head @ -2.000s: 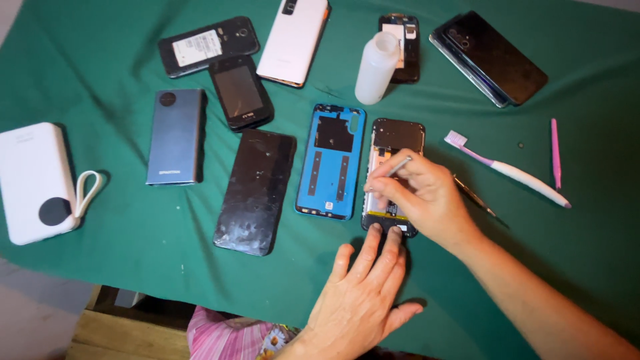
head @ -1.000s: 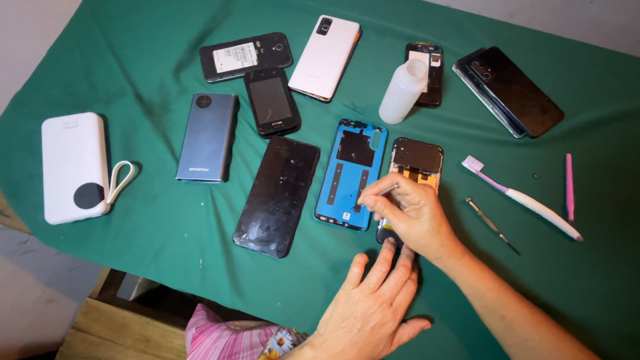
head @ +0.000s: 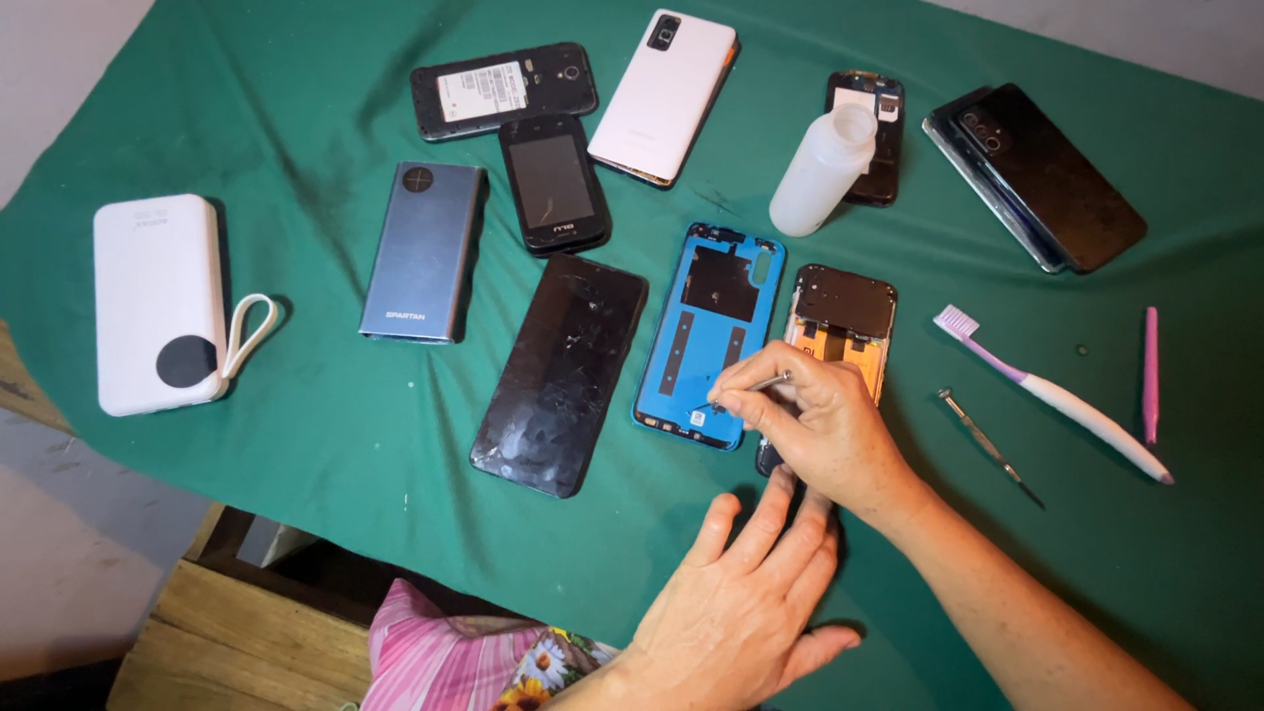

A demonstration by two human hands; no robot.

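Observation:
My right hand (head: 825,425) pinches a small metal screwdriver (head: 758,386), its thin tip over the lower part of a blue phone back cover (head: 699,326) that lies inner side up. Whether the tip touches the cover is hard to tell. Right of the cover lies an opened phone (head: 844,306) with a black upper plate and an orange battery, partly hidden by my right hand. My left hand (head: 755,583) is palm down with its fingers spread, fingertips at the opened phone's lower end. Left of the cover is a dark cracked phone screen (head: 563,375).
Behind stand a translucent bottle (head: 822,178) and several phones, including a white one (head: 667,94) and a black one (head: 1057,183). A toothbrush (head: 1076,405), second screwdriver (head: 987,444) and pink tool (head: 1150,375) lie right; a blue power bank (head: 420,257) and white one (head: 153,286), left.
My right hand has moved the screwdriver left from over the opened phone to over the blue cover, uncovering part of the orange battery. My left hand remains by the phone's lower end. The view has shifted.

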